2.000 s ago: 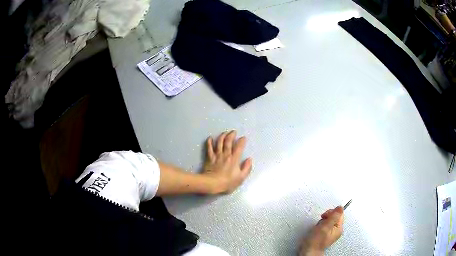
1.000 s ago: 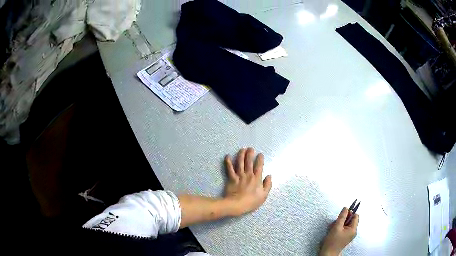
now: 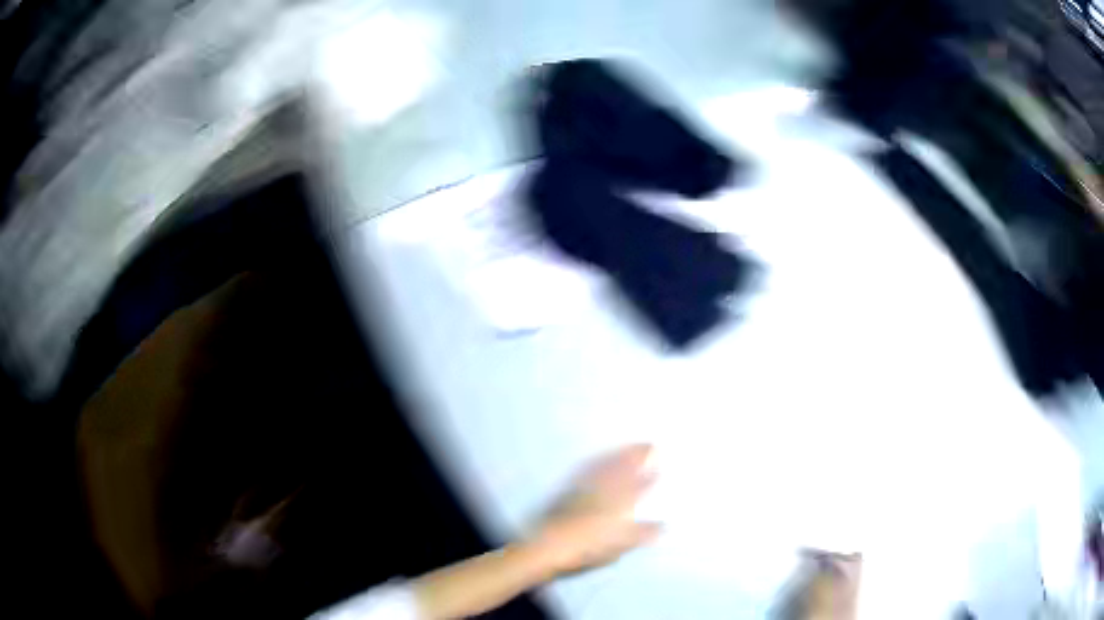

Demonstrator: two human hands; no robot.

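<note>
The frame is strongly blurred and overexposed. My left hand (image 3: 599, 515) is at the lower middle, over the table (image 3: 448, 400) near its left edge, with nothing visible in it; its fingers are blurred. My right hand (image 3: 829, 587) is at the bottom edge, cut off and blurred, and what it holds cannot be seen. The folded dark garment (image 3: 642, 212) lies bent on the table beyond my left hand. The pale printed sheet (image 3: 527, 285) beside it is washed out.
Crumpled pale cloth (image 3: 133, 158) hangs at the upper left. A long dark cloth (image 3: 981, 267) lies along the table's far right edge. A dark area with a brown shape (image 3: 133, 448) is below the table's left edge.
The view has shifted and turned blurred and bright. Both hands sit lower in the picture, and the right is more cut off. The snips seen earlier in my right hand no longer show.
</note>
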